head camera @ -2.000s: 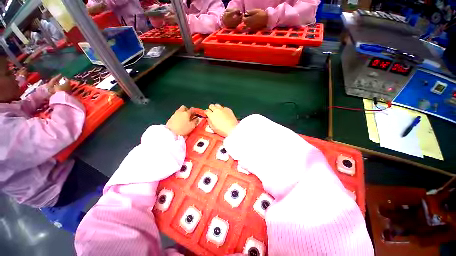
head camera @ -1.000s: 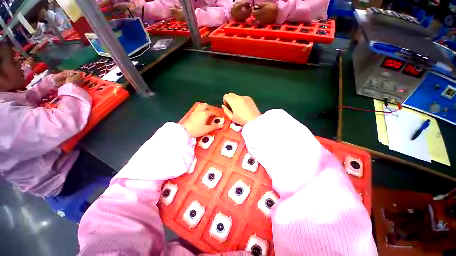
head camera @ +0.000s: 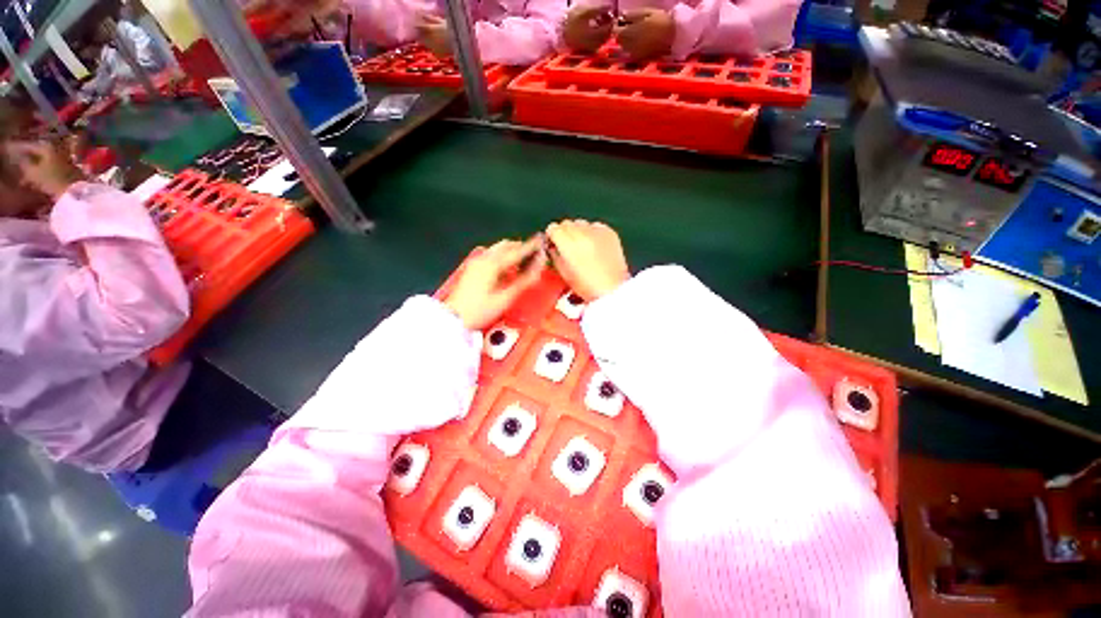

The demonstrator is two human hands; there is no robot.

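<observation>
An orange-red turnover tray [head camera: 481,449] lies in front of me. Its pockets hold several smartwatch units, back up, such as one unit [head camera: 512,427] with a white rim and round black centre. My left hand [head camera: 493,280] and my right hand [head camera: 588,256] meet over the tray's far corner. Their fingers close on a small dark piece between them, possibly a smartwatch unit, mostly hidden by the fingers. My right sleeve covers part of the tray. Another tray part shows at the right with one smartwatch unit [head camera: 856,401].
A green mat [head camera: 676,205] lies beyond the tray. Stacked trays [head camera: 640,118] stand at the back, with a person's hands above. A person with a tray [head camera: 229,260] sits left. A metal upright [head camera: 284,121], grey power supply [head camera: 930,181], paper [head camera: 984,332] and pen [head camera: 1018,316] are around.
My hands have come together at the tray's far corner, and a dark piece now shows between them. The unit seen beside my left hand is no longer visible. The left neighbour's hand has risen toward the head.
</observation>
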